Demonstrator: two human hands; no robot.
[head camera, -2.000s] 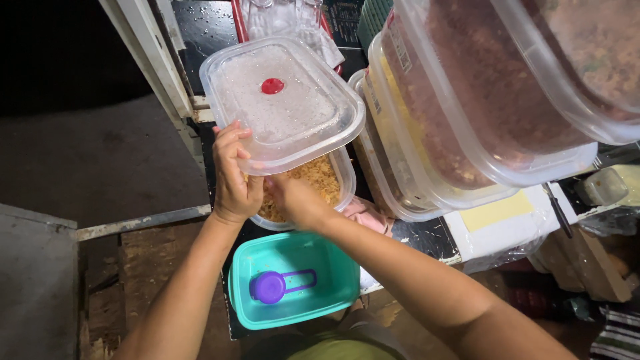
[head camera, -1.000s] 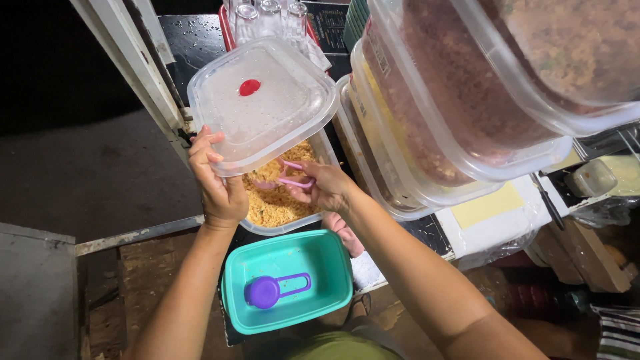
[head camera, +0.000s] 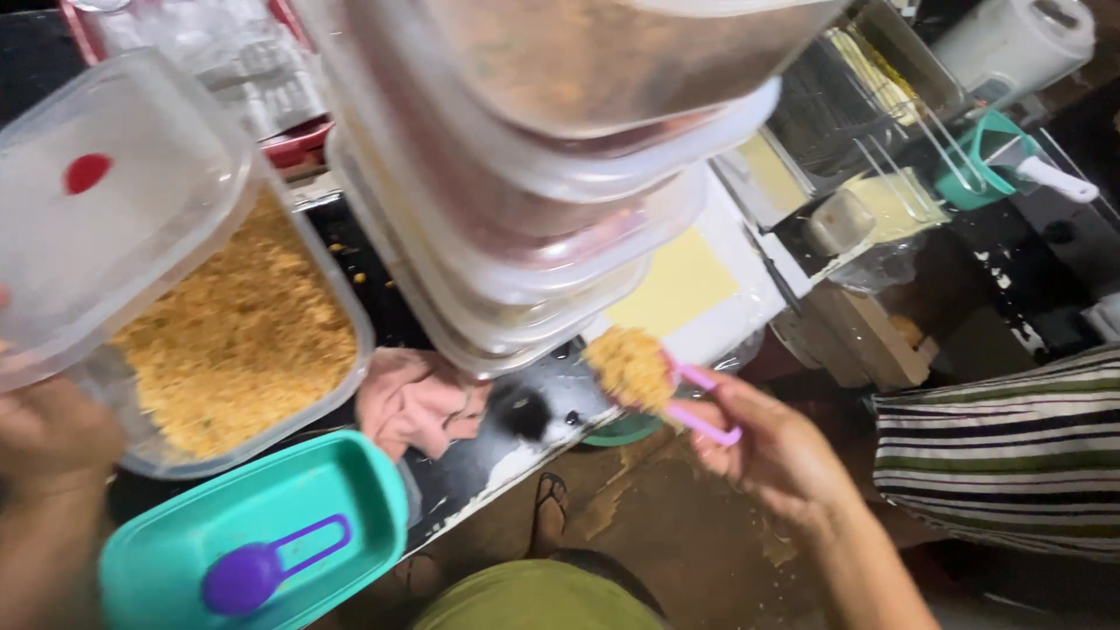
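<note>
My right hand grips the handle of a pink measuring scoop, heaped with an orange-yellow crumbly food, out past the black counter's front edge. At the left, my left hand holds a translucent plastic lid with a red spot, tilted over a clear plastic container. More of the same crumbly food fills that container, part of it hidden under the lid. In front of it stands a teal plastic tub with a purple measuring scoop lying inside. A pink cloth is bunched beside the container.
Stacked plastic food containers rise behind the cloth. A yellow sheet lies on a white surface to their right. Glasses sit in a red tray at the back left. Farther right are a teal jug and a person's striped garment.
My right hand has moved out of the food container to the right, with the pink scoop now heaped with food. My left hand still holds the lid. The view has swung to the right.
</note>
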